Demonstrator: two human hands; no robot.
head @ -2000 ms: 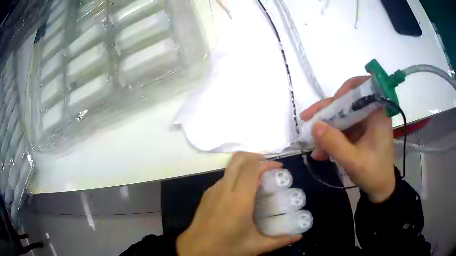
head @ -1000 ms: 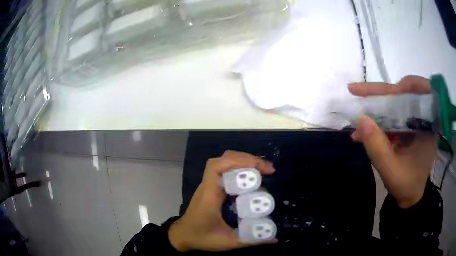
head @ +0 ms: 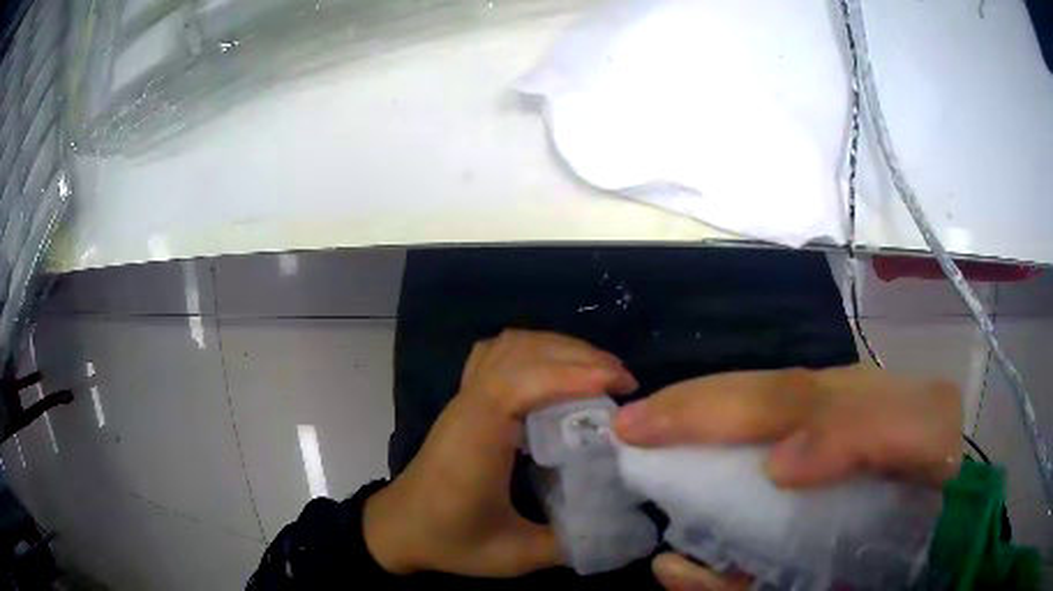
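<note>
My left hand (head: 485,450) holds three white plastic units (head: 573,432) stacked side by side over my black-covered lap. The end face of the top unit shows small dark holes; the lower units are blurred and partly covered. My right hand (head: 797,427) holds the whitish glue syringe (head: 785,508) with its bright green cap (head: 976,520) at the rear. The syringe's front end is close against the units. Its tip is hidden, so I cannot tell whether it touches one.
A crumpled white cloth or paper (head: 704,127) lies at the bench edge (head: 323,251). A clear blister tray (head: 231,69) is at the upper left, another (head: 35,196) at the far left. A clear hose (head: 924,219) and a dark cable (head: 853,139) hang over the edge at the right.
My right hand has brought the syringe from the bench edge down and left to the units. My left hand still holds the units in about the same place as one second ago.
</note>
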